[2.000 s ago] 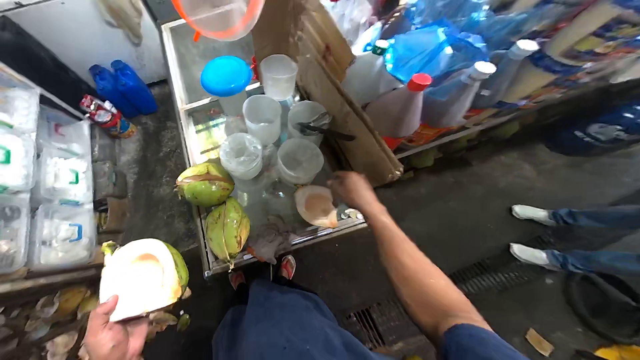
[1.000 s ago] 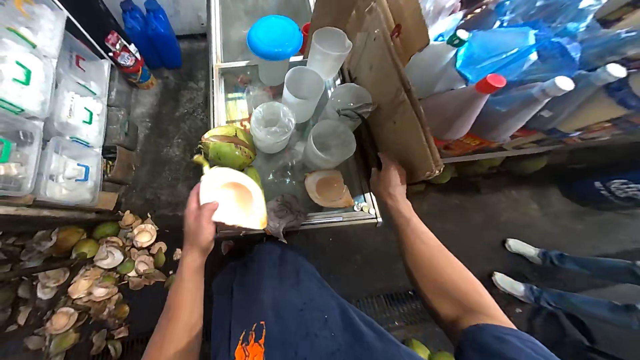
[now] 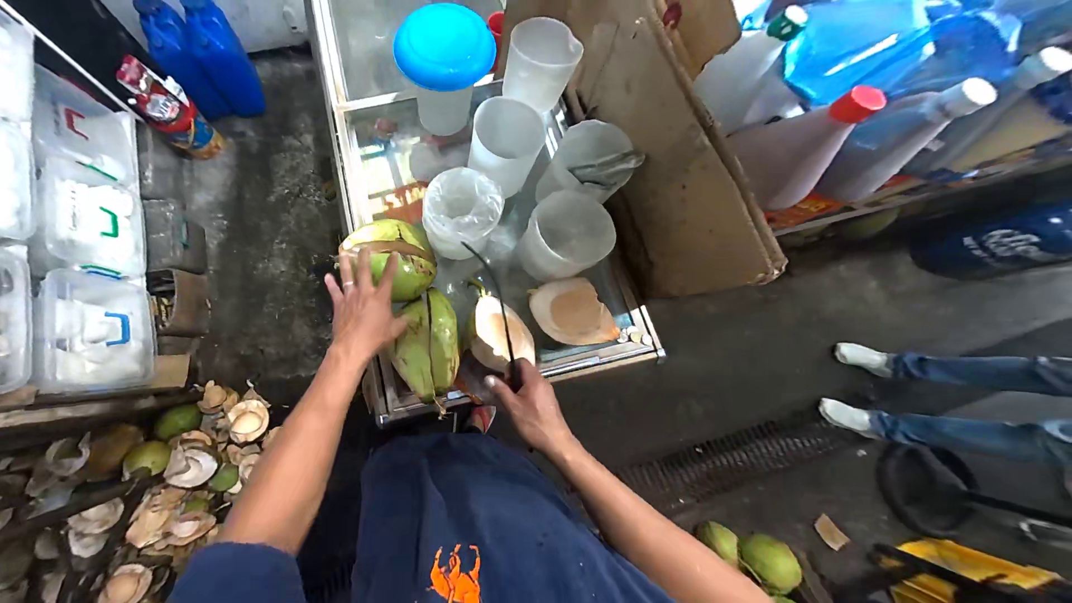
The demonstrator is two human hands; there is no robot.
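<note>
My left hand [image 3: 366,306], fingers spread, touches the split green coconut [image 3: 392,255] at the left edge of the glass-topped case [image 3: 599,362]. Nearer me lies a second green coconut [image 3: 427,345] with a dark cut line down it. My right hand [image 3: 529,402] is closed on the dark handle of a knife [image 3: 497,293], its thin blade pointing away from me over an opened coconut half [image 3: 494,335]. Right of that lies another opened coconut piece [image 3: 578,311]. Several translucent plastic pitchers [image 3: 567,239] stand behind, one lined with a plastic bag [image 3: 462,209].
A cardboard sheet [image 3: 670,167] stands along the case's right side, with large capped bottles [image 3: 816,151] beyond. Clear plastic tubs [image 3: 96,335] are stacked at left above coconut husks [image 3: 193,461]. A person's legs [image 3: 963,377] are at right.
The opened coconut half has left my left hand and now lies on the case; that hand has moved onto the split coconut. My right hand has come left from beside the cardboard, holding the knife.
</note>
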